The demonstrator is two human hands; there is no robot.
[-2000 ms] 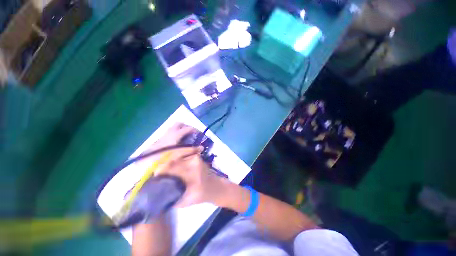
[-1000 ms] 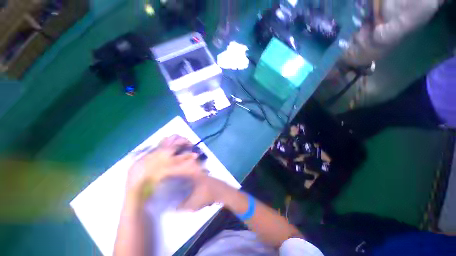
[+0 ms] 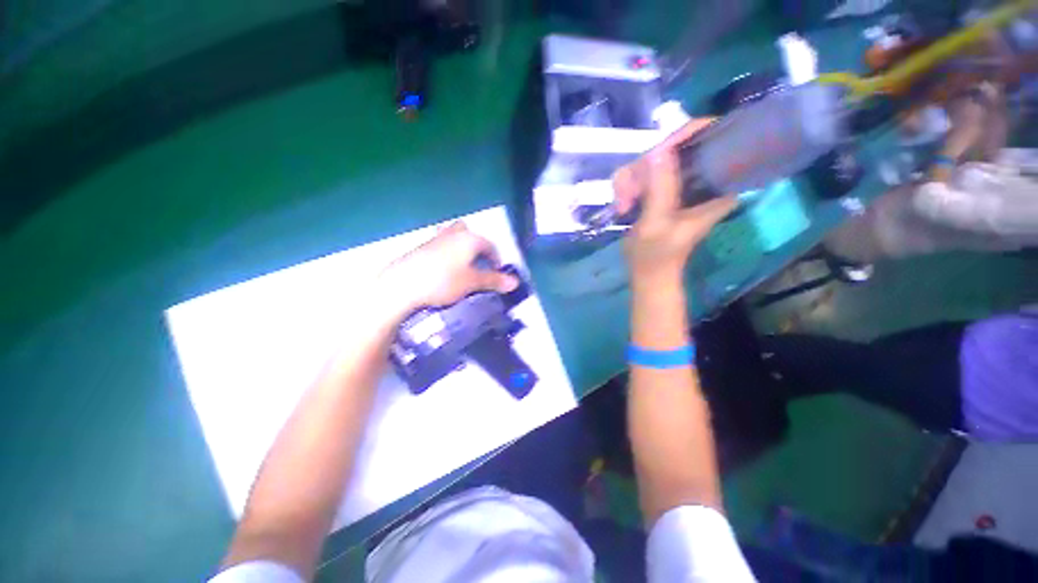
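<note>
The black unit (image 3: 438, 345) lies on the white work mat (image 3: 268, 382), its short arm with a blue tip pointing down and right. My left hand (image 3: 450, 268) holds the unit from above at its upper edge. My right hand (image 3: 672, 199), with a blue wristband (image 3: 660, 356), grips the grey electric screwdriver (image 3: 763, 142), which is blurred. Its bit end is at the silver pick-up point of the white-fronted screw feeder (image 3: 603, 137). Whether a screw is on the bit cannot be seen.
Another black unit (image 3: 410, 63) with a blue tip lies on the green bench at the top. A teal box (image 3: 777, 214) is partly behind the screwdriver. A yellow hose (image 3: 945, 51) runs to the upper right. Another person's arm (image 3: 968, 205) is at the right.
My right hand has moved with the screwdriver from over the mat up and right to the feeder. The black unit now shows under my left hand. The view has shifted.
</note>
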